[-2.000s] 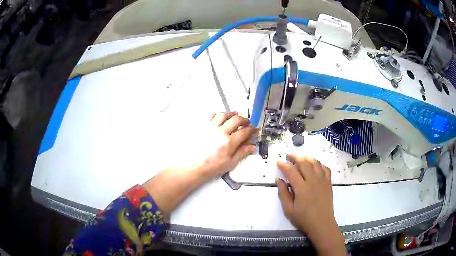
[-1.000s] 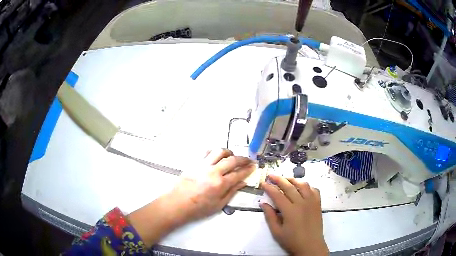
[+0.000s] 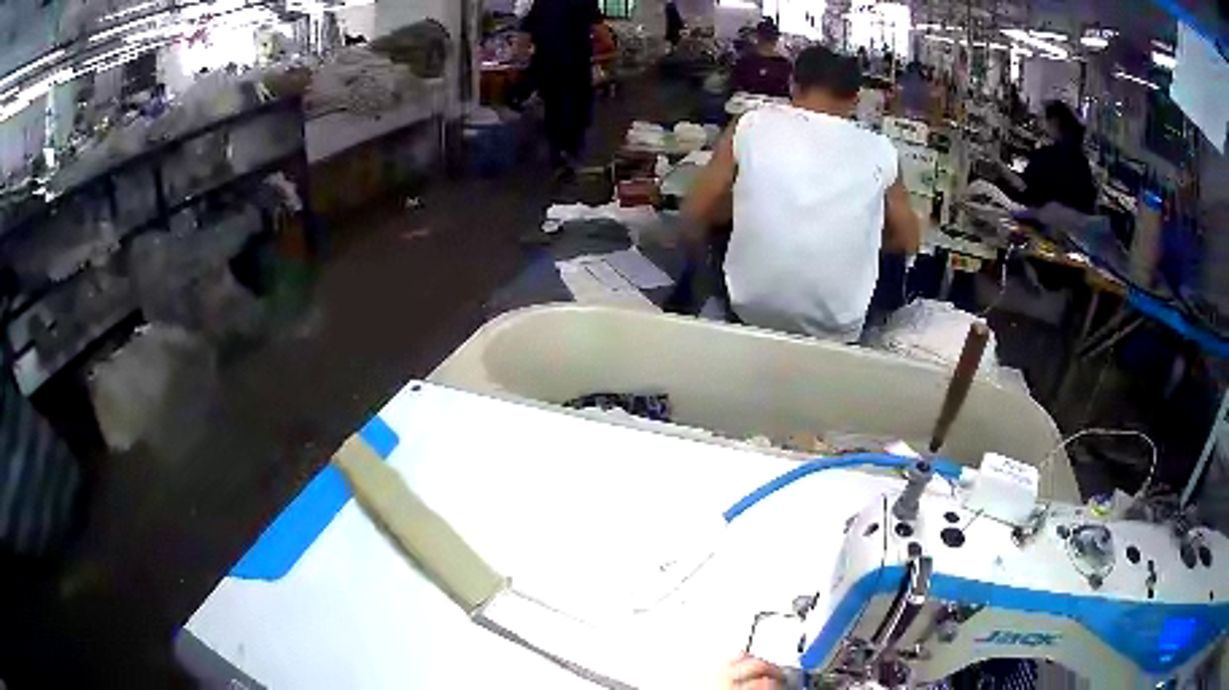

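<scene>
A khaki fabric band [image 3: 421, 528] lies at the table's left, its far end over the blue tape [image 3: 317, 506]. A pale strip with a thin dark edge [image 3: 550, 650] continues from it toward the bottom edge of the picture. The white sewing machine [image 3: 863, 566] with a blue stripe and "JACK" lettering stands at the lower right; its foot and needle area is cut off or too small to tell. Only a few fingertips of my left hand [image 3: 752, 673] show at the bottom edge, left of the machine head; what they touch is hidden. My right hand is out of the picture.
A cream trough [image 3: 607, 353] runs behind the table [image 3: 593, 499], with dark patterned cloth in it. A blue hose [image 3: 809, 472] curves behind the machine head. A person in a white sleeveless top [image 3: 809, 223] sits beyond the trough. Other people and cloth piles are farther back.
The view has tilted up to the factory floor, so the table sits lower and my right hand has left the picture. The khaki band was at the table's back two seconds ago and now slants along its left.
</scene>
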